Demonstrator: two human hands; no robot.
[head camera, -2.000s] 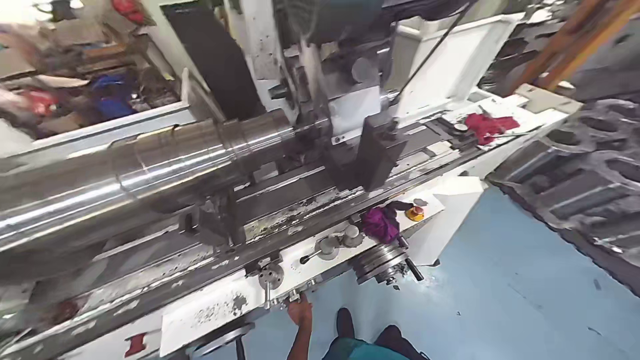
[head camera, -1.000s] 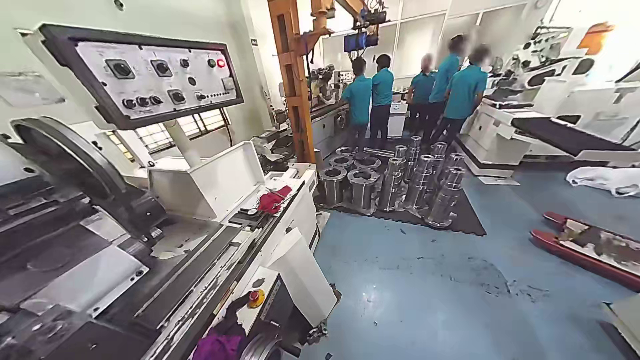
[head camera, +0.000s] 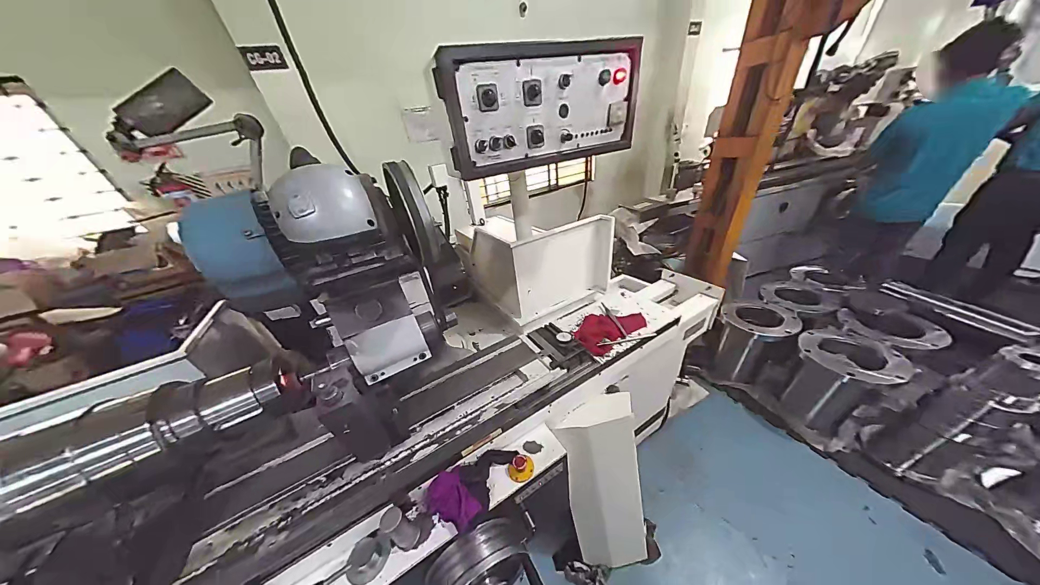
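Neither of my hands shows in the head view. A long polished metal shaft (head camera: 162, 422) lies along the bed of a cylindrical grinding machine at the left. Its right end meets a dark metal block (head camera: 353, 414) on the bed. Behind stands the wheel head with a rounded grey cover (head camera: 318, 203) and a blue guard (head camera: 236, 248). A control panel (head camera: 548, 106) with knobs and a lit red lamp hangs above. A purple cloth (head camera: 453, 500) lies beside a red and yellow emergency stop button (head camera: 521, 466). Below it is a metal handwheel (head camera: 481, 556). A red cloth (head camera: 605, 331) lies on the table's far end.
An orange steel column (head camera: 735, 146) rises past the machine's end. Several flanged metal cylinders (head camera: 853, 357) stand on a dark mat at the right. Behind them, people in teal shirts (head camera: 918, 162) stand near another machine. A white box-like cover (head camera: 601, 479) juts out over the blue floor.
The view has swung widely across the shop and back toward the machine. A hand was at the machine's front levers two seconds ago; no hand shows now.
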